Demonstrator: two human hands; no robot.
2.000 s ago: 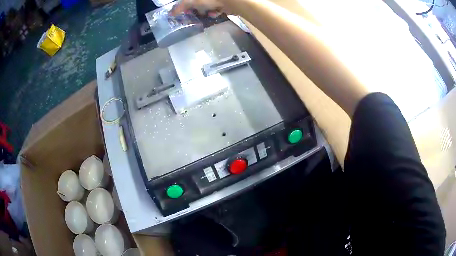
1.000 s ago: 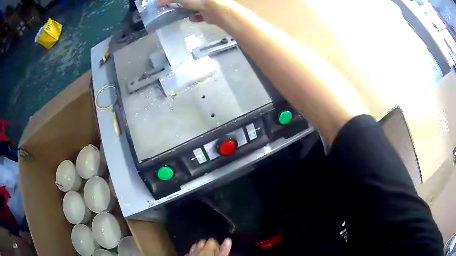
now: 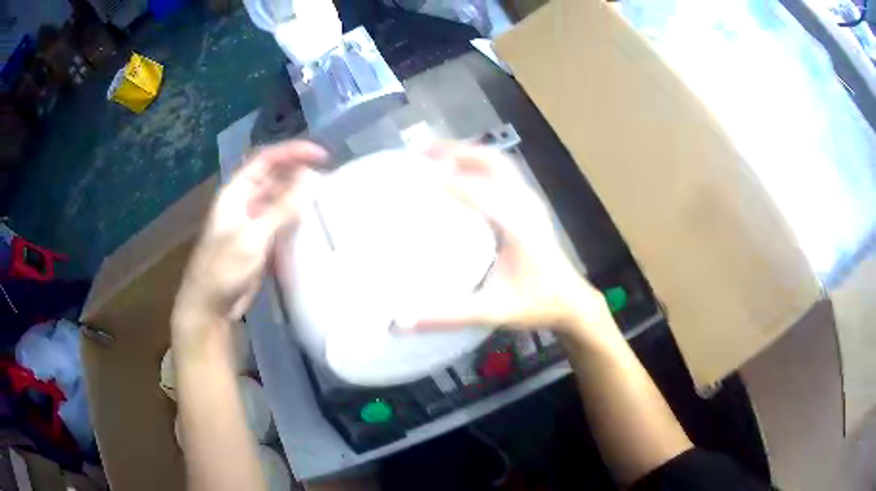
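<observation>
A white round plastic housing [image 3: 384, 268] is held above the machine's grey metal plate, blurred by motion. A thin dark slot shows on its upper left side. My left hand [image 3: 245, 230] is at its left side, fingers bent near the rim. My right hand [image 3: 509, 254] grips its right side, with the thumb across the lower front. The housing hides most of the plate. The curved silver fixture [image 3: 351, 86] shows behind it, with the white-wrapped head [image 3: 303, 29] above.
A green button [image 3: 377, 411], a red button [image 3: 497, 363] and another green button [image 3: 616, 298] line the machine's front. An open carton [image 3: 134, 355] with white housings stands left. Another open carton [image 3: 663, 182] is on the right. A yellow object [image 3: 137, 83] lies on the green floor.
My right hand has come back from the fixture to the front. My left hand has risen from the lower edge. The white housing is now between both hands above the plate.
</observation>
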